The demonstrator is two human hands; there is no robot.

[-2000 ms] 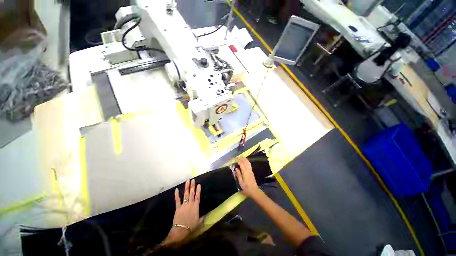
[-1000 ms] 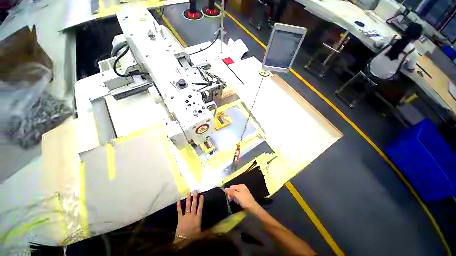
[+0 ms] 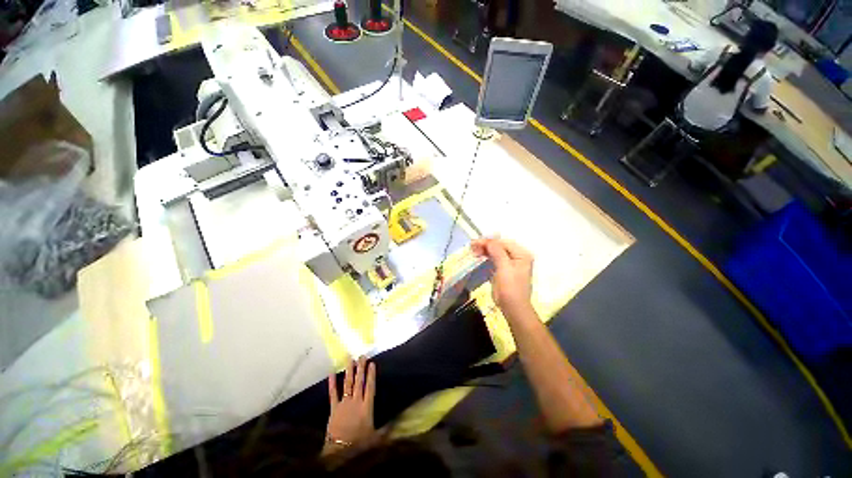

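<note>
A thick black strap bundle lies along the front edge of the machine table, its right end near the bed plate. My left hand lies flat on it with the fingers apart. My right hand is raised above the right side of the bed, thumb and fingertips pinched together; I cannot tell whether something thin is between them. The pattern sewer stands behind, with its red-and-white emblem. The red-and-dark thread snips hang on a cord just left of my right hand. No tie shows on the bundle.
A control panel stands behind the bed. A bag of fittings and a cardboard box are at the left. A blue bin is on the floor at the right. A person sits at a far table.
My right hand has left the bundle and moved up and to the right, over the bed. The pale tie seen earlier at its fingers no longer shows on the bundle. My left hand stays flat.
</note>
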